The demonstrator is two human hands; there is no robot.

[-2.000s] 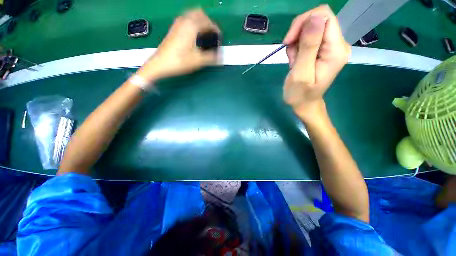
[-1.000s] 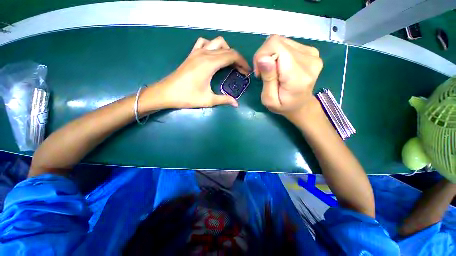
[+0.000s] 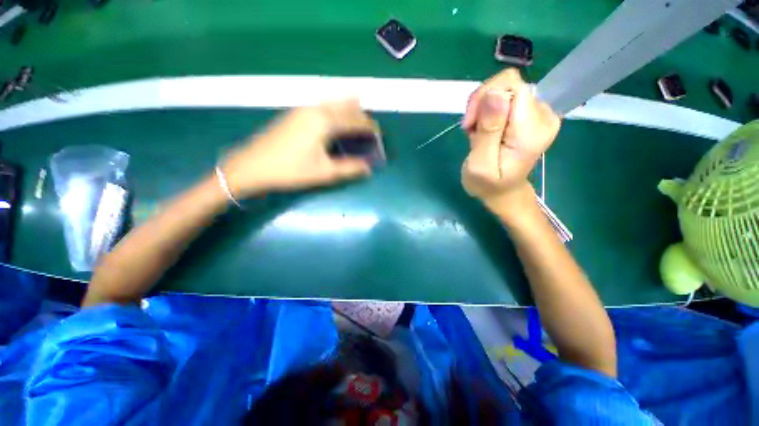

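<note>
My left hand (image 3: 304, 154) is blurred. It holds a dark watch body (image 3: 359, 148) between thumb and fingers above the green bench, close to the white rail. My right hand (image 3: 509, 137) is closed around a thin hand tool (image 3: 441, 135). The tool's fine tip points left and down toward the watch body, with a gap between them. The part of the tool inside the fist is hidden.
The green belt (image 3: 275, 42) beyond the white rail (image 3: 225, 90) carries spaced watch bodies (image 3: 395, 39). A grey post (image 3: 624, 54) stands beyond my right hand. A clear plastic bag (image 3: 83, 204) lies left. White strips (image 3: 555, 220) lie beside my right forearm. A green fan (image 3: 724, 208) is far right.
The view has shifted, showing more of the belt. My left hand and the watch body are now farther from my right hand, and the tool's tip shows clear of the watch body.
</note>
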